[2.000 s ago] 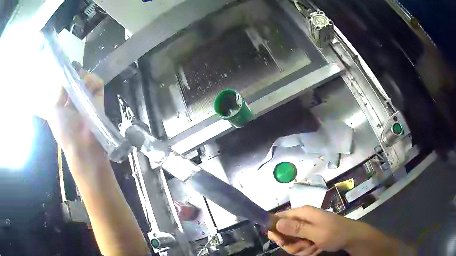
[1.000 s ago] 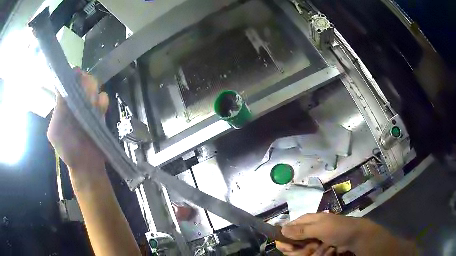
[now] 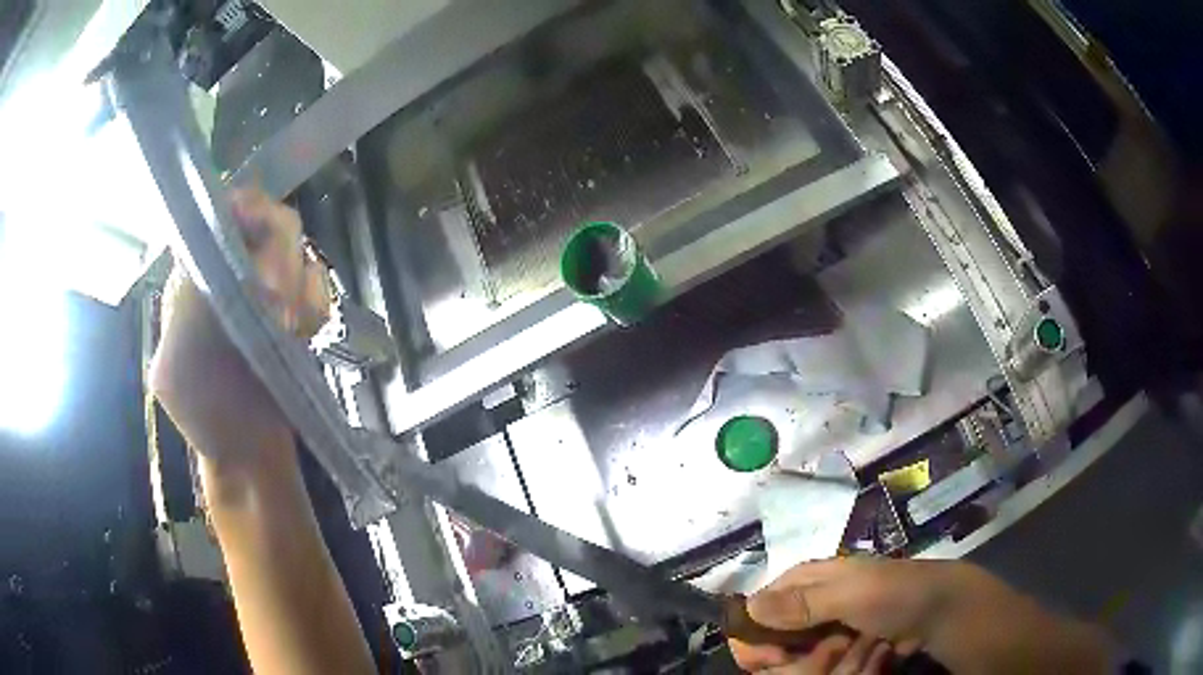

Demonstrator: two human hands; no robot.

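Observation:
My left hand (image 3: 244, 317) is closed around the long silvery squeegee (image 3: 238, 284), which slants from the upper left down to the centre left. My right hand (image 3: 831, 620) grips the brown handle of the solder paste spatula (image 3: 567, 547). The spatula's blade reaches up left, and its tip meets the squeegee's lower end. The green solder paste jar (image 3: 611, 274), open with grey paste inside, stands on the front stencil frame (image 3: 501, 369). The flat green jar lid (image 3: 747, 443) lies on the metal surface in front.
The stencil (image 3: 594, 158) lies behind the jar, with streaks on its dark area. Crumpled pale wiping paper (image 3: 811, 376) and another piece (image 3: 807, 514) lie around the lid. Side rails (image 3: 943, 218) run along both sides. Strong glare fills the far left.
The spatula blade has shifted along the squeegee's lower end, and its whitish tip is no longer distinct. The squeegee has tilted and moved slightly. Both hands keep their holds.

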